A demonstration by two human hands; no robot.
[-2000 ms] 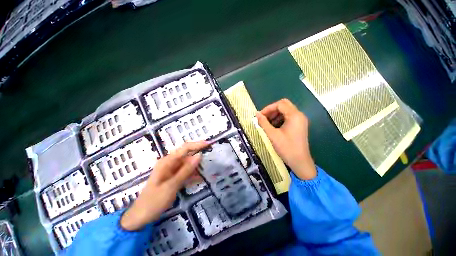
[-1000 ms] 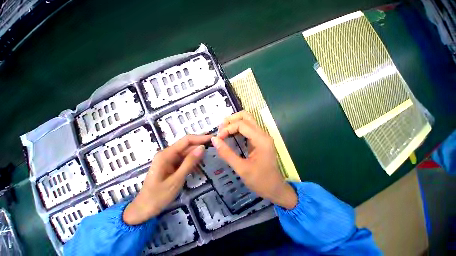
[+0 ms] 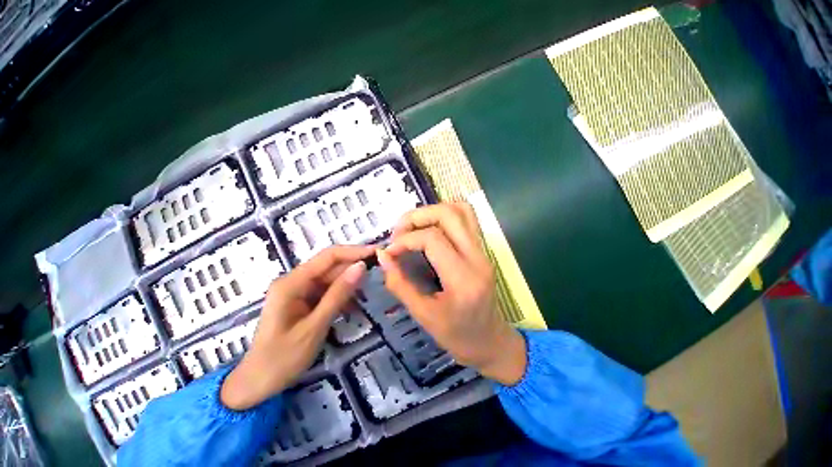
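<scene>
My left hand (image 3: 296, 315) holds a dark grey phone middle frame (image 3: 408, 330) by its upper end, tilted above the lower right of the blister tray (image 3: 258, 198). My right hand (image 3: 456, 283) is at the same end, thumb and fingertips pinched together and touching the frame's edge beside my left fingertips. Whether a strip is between them is hidden. Silvery-white frames lie in the tray's pockets; the upper left pocket holds none. The yellow adhesive sheet (image 3: 497, 264) lies along the tray's right edge, partly behind my right hand.
Spare adhesive sheets (image 3: 652, 128) overlap on the green surface at right. A blue sleeve (image 3: 815, 269) of another person shows at the right rim. Dark stacked trays (image 3: 46, 41) are at the upper left. Clear plastic (image 3: 16, 424) lies at the lower left.
My right hand has moved left from the adhesive sheet to the upper end of the held frame and stays there. My left hand keeps holding the frame. The view has shifted slightly.
</scene>
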